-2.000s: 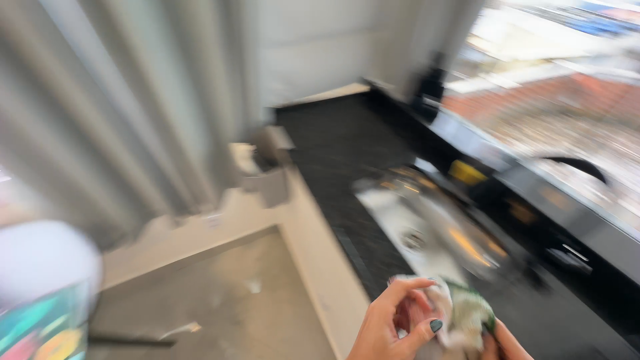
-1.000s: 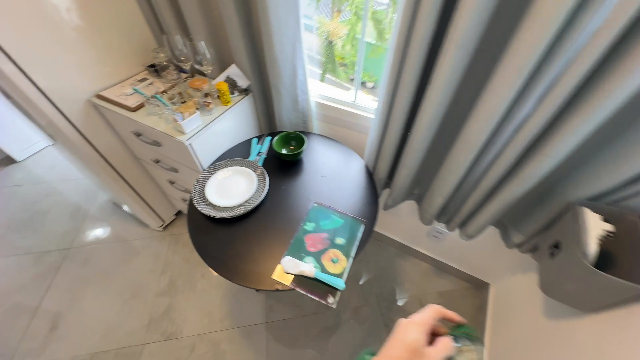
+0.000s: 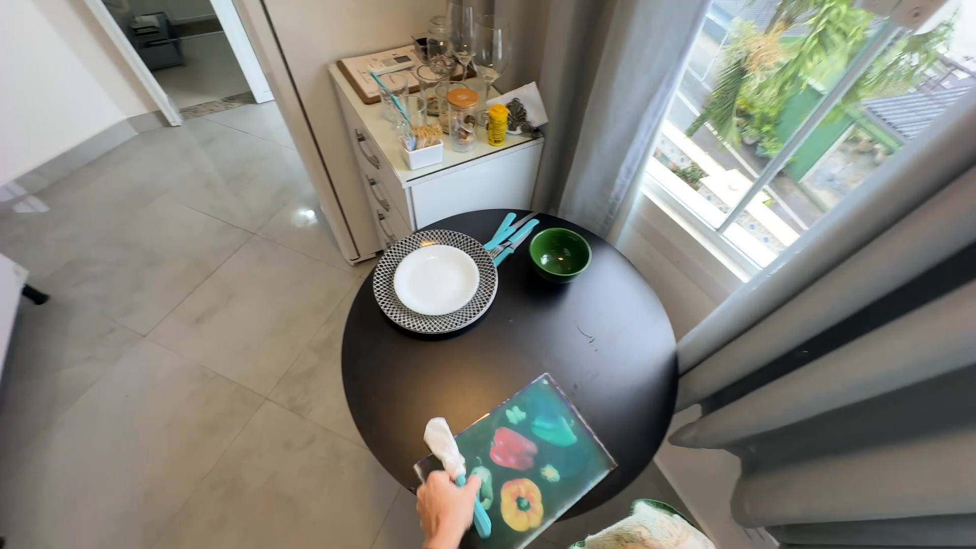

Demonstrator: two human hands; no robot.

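Note:
My left hand (image 3: 446,505) grips a turquoise-handled utensil (image 3: 480,515) whose upper end is wrapped in or covered by something white (image 3: 444,447). Beneath it lies a cutting board with printed peppers (image 3: 560,457), at the near edge of the round black table (image 3: 610,343). A whitish cloth with a green edge (image 3: 644,528) shows at the bottom edge; my right hand is out of view. Farther back on the table are a white plate on patterned plates (image 3: 436,280), turquoise-handled cutlery (image 3: 512,238) and a green bowl (image 3: 560,254).
Behind the table stands a white drawer cabinet (image 3: 473,187) bearing glasses, a lidded glass jar (image 3: 463,122), a yellow container (image 3: 497,126) and a white box of toothpicks (image 3: 422,149). Grey curtains (image 3: 839,320) and a window border the right side. Tiled floor (image 3: 191,381) lies left.
The view has swung from the sink counter to the round table. My left hand now holds the turquoise-handled utensil, which lay untouched on the board one second ago.

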